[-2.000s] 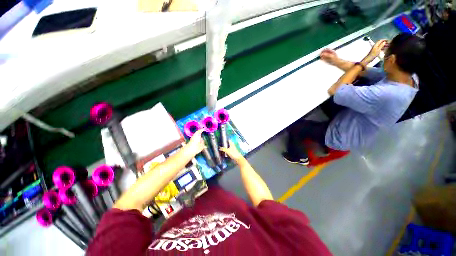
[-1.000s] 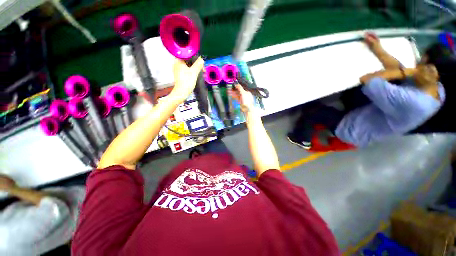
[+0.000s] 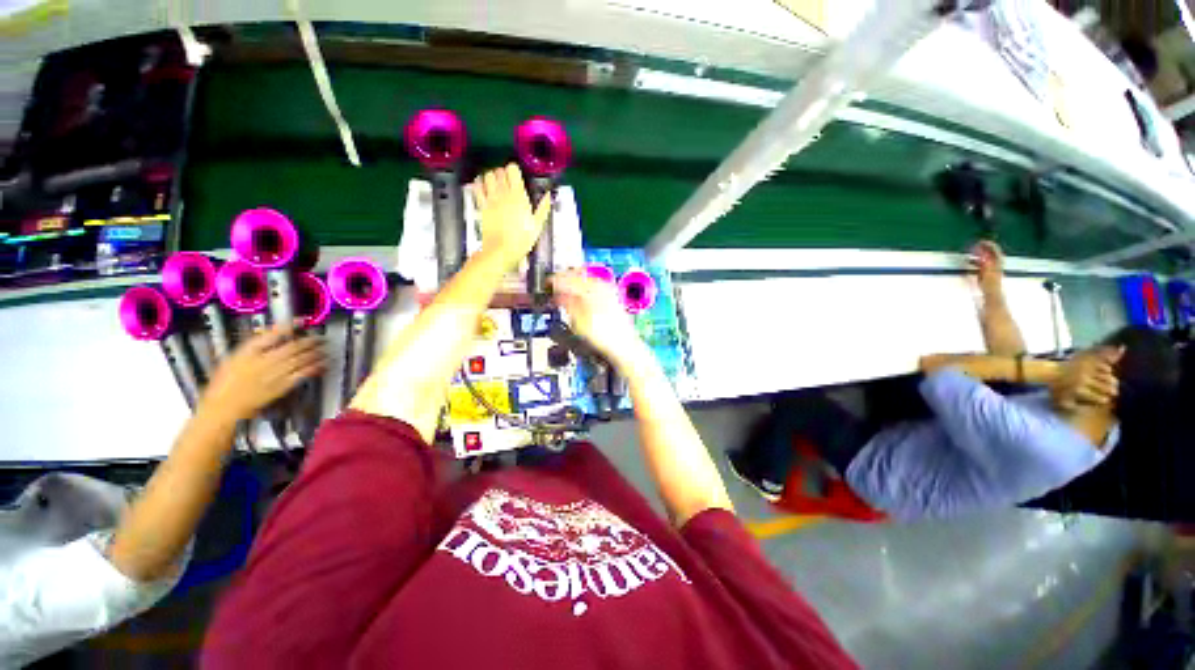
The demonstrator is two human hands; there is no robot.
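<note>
A hair dryer with a magenta ring [image 3: 541,145] lies on the white padded stand [image 3: 568,217], its dark handle towards me. My left hand [image 3: 509,216] is beside its upper handle, fingers spread, the thumb side touching or close to it. My right hand [image 3: 592,312] is at the handle's lower end, near a dark cord; whether it grips anything is hidden. A second dryer [image 3: 436,138] lies to the left on the same stand. The tester panels [image 3: 482,399], with small displays and red and yellow spots, are below.
Several dryers [image 3: 264,238] stand at the left, where another person's hand [image 3: 269,373] reaches among them. Two more magenta rings [image 3: 637,291] are on the blue-green mat [image 3: 668,343]. A green belt [image 3: 682,177] runs behind. A slanted white post [image 3: 786,138] and a seated person [image 3: 963,439] are right.
The dryer lifted in my left hand is now down on the stand. My right hand has moved left from the mat to its handle end. Another person's hand has come in among the left dryers.
</note>
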